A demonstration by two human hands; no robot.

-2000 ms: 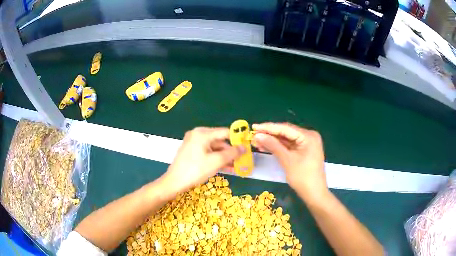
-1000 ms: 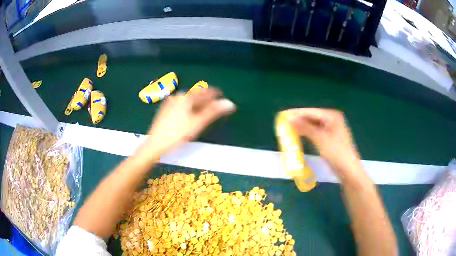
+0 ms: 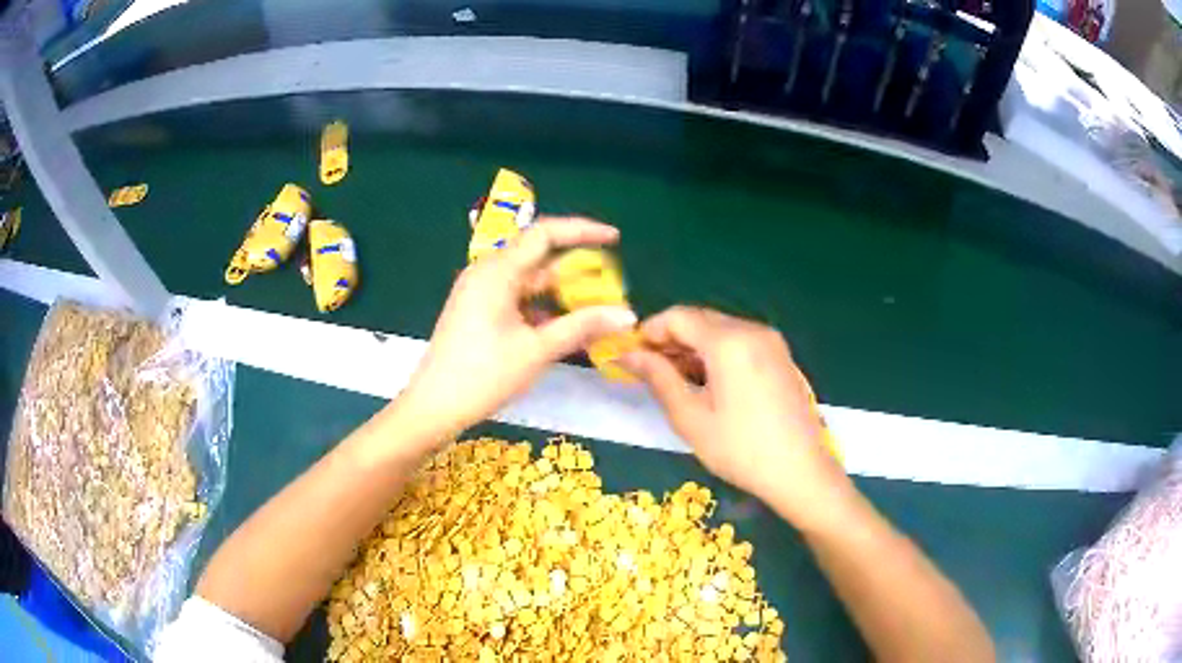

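Observation:
My left hand (image 3: 499, 317) holds a blurred yellow cover (image 3: 592, 292) upright between thumb and fingers, over the belt's near rail. My right hand (image 3: 732, 389) has its fingertips at the cover's lower right side. Another yellow cover (image 3: 826, 425) shows partly behind my right hand, mostly hidden by it. Whether a small piece is between the right fingertips cannot be made out. A heap of small yellow pieces (image 3: 557, 570) lies on the green worktop below my hands.
A yellow housing with blue marks (image 3: 503, 214) lies just beyond my left hand. Two more housings (image 3: 333, 266) and small covers (image 3: 335, 153) lie left on the belt. A clear bag of pieces (image 3: 104, 453) is left, a bag of pinkish cords (image 3: 1134, 570) right, a black rack (image 3: 862, 71) beyond.
My left hand has reached to the belt, picked up a yellow cover and brought it to my right hand. My right hand has moved left. The units on the belt have shifted right.

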